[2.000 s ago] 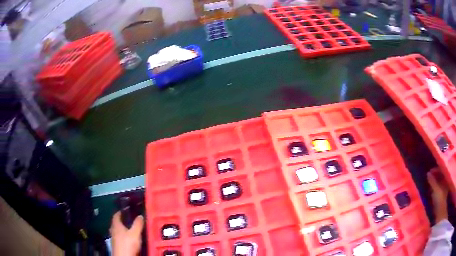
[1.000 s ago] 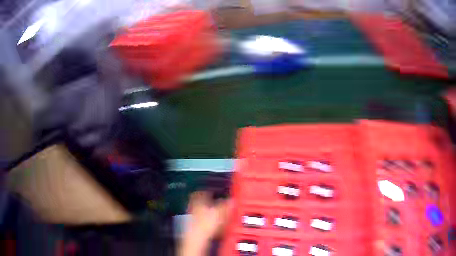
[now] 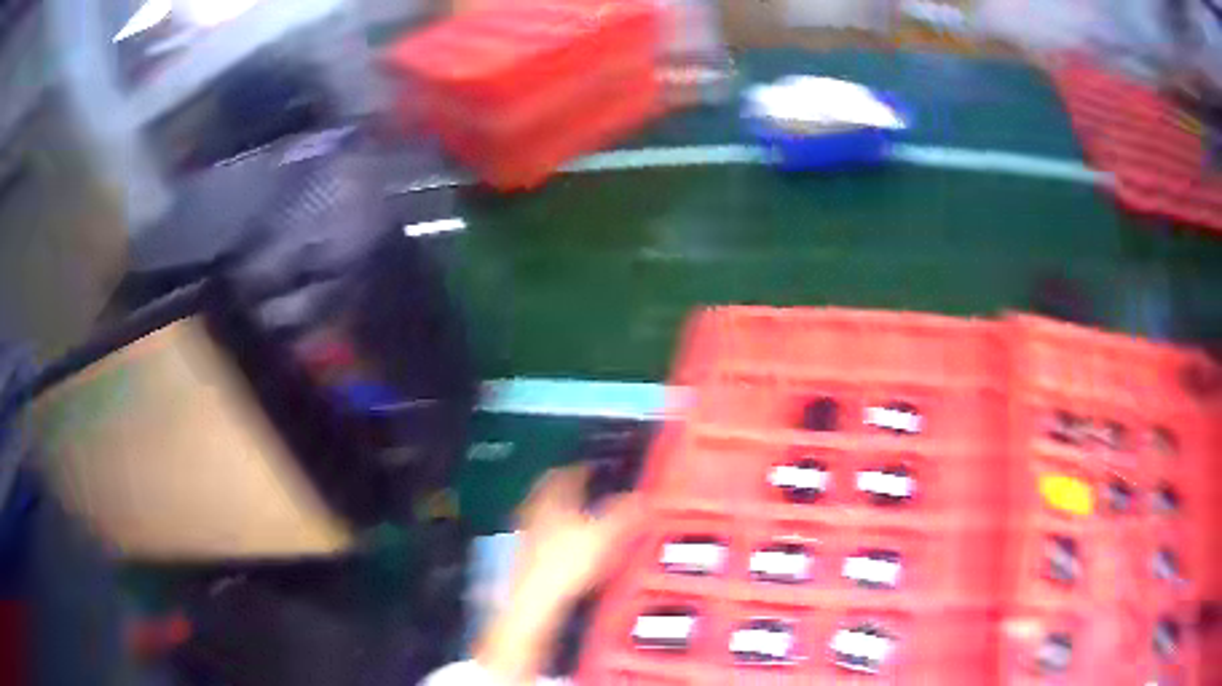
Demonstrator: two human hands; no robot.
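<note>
Two red trays lie in front of me, the left one [image 3: 938, 362] meeting the right one [image 3: 1119, 369]. The left tray holds several dark square watch units [image 3: 780, 563] with white marks. In the right tray one unit glows yellow [image 3: 1067, 493] among darker ones. My left hand [image 3: 563, 536] is at the left tray's left edge, on a black rounded object [image 3: 613, 462], scanner or mouse; blur hides which. My right hand is not in view.
A monitor [image 3: 188, 449] with a pale screen stands at left, a black computer tower [image 3: 322, 228] behind it. Stacked red trays [image 3: 536, 87], a blue bin [image 3: 824, 145] with white cloth and another red tray [image 3: 1139, 141] are on the far side.
The view has swung left, bringing in the monitor; the right hand and the right-hand tray have left the picture. One right-tray unit turned from white to yellow. The left hand stays by the black object.
</note>
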